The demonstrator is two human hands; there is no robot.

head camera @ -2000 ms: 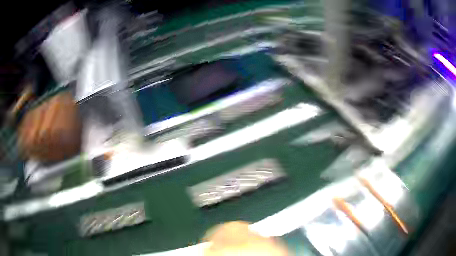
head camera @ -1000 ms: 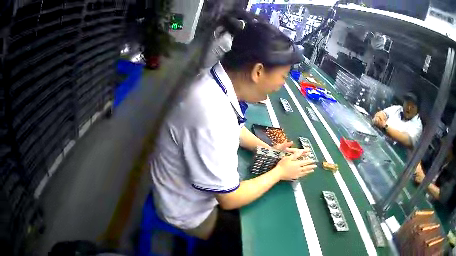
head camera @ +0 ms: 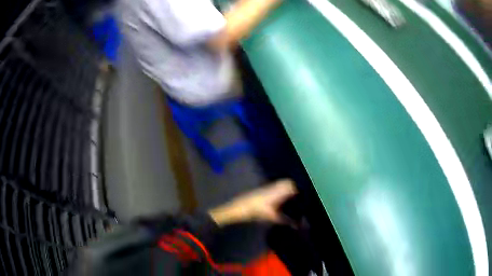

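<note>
My left hand [head camera: 256, 205], blurred, is low beside the near edge of the glossy green bench [head camera: 329, 135]. Its bare fingers point right, towards the bench edge. A dark area lies at the fingers, and I cannot tell whether the hand holds anything. My right hand is not in view. A blurred silver-grey metal housing [head camera: 384, 11] lies on the darker green belt, cut off by the top edge. Another pale grey piece [head camera: 488, 141] is cut off at the right edge.
A seated person in a pale shirt [head camera: 183, 54] is at the top left on a blue stool [head camera: 207, 126], one arm reaching over the bench. A white strip [head camera: 410, 102] edges the belt. Dark ribbed shelving or shutters [head camera: 48, 135] stand on the left. My dark sleeve has red trim.
The view has swung down towards the near bench edge and floor. The person and stool now sit higher. My left hand has come into view at the bottom.
</note>
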